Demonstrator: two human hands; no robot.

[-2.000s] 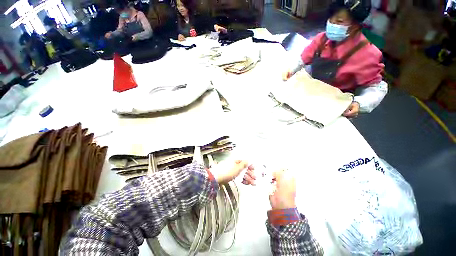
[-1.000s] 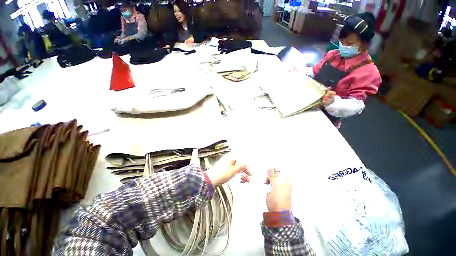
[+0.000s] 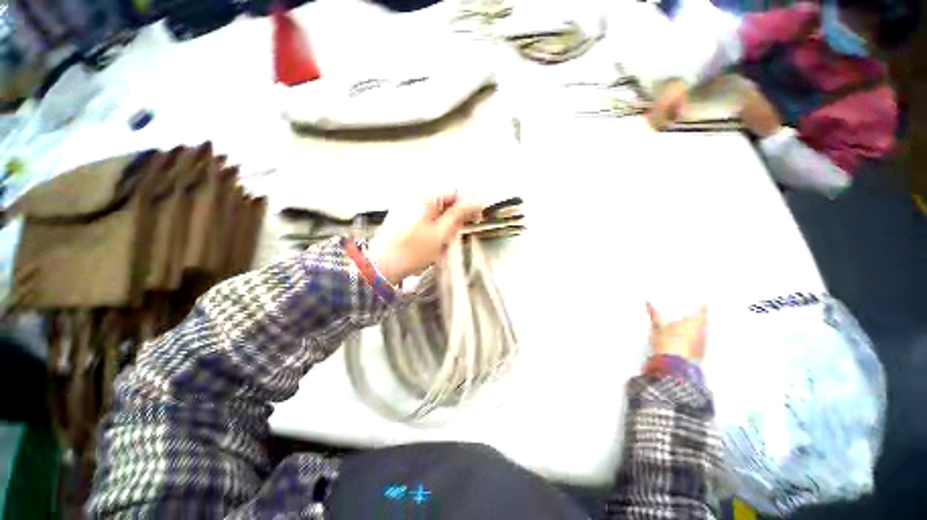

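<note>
The beige tote bag stack (image 3: pixel 505 218) lies in front of me, its open layered edge partly hidden by my left hand. Its beige handles (image 3: pixel 462 335) hang in long loops toward me. My left hand (image 3: pixel 419 242) is at the top of the handles, fingers bent against the bag edge; blur hides whether it grips anything. My right hand (image 3: pixel 679 333) is to the right, apart from the stack, over the white table, with fingers apart and nothing seen in it.
Brown bags (image 3: pixel 86 249) are stacked at left, handles hanging below. A clear plastic bag (image 3: pixel 803 406) is at the right table edge. A red marker (image 3: pixel 293 49) and a pale bag (image 3: pixel 391 107) are beyond the stack. A person in red (image 3: pixel 859 112) handles bags at upper right.
My hands, close together before, are now apart: the left is at the handle tops, the right is farther right. The view has tilted down, showing the near table edge.
</note>
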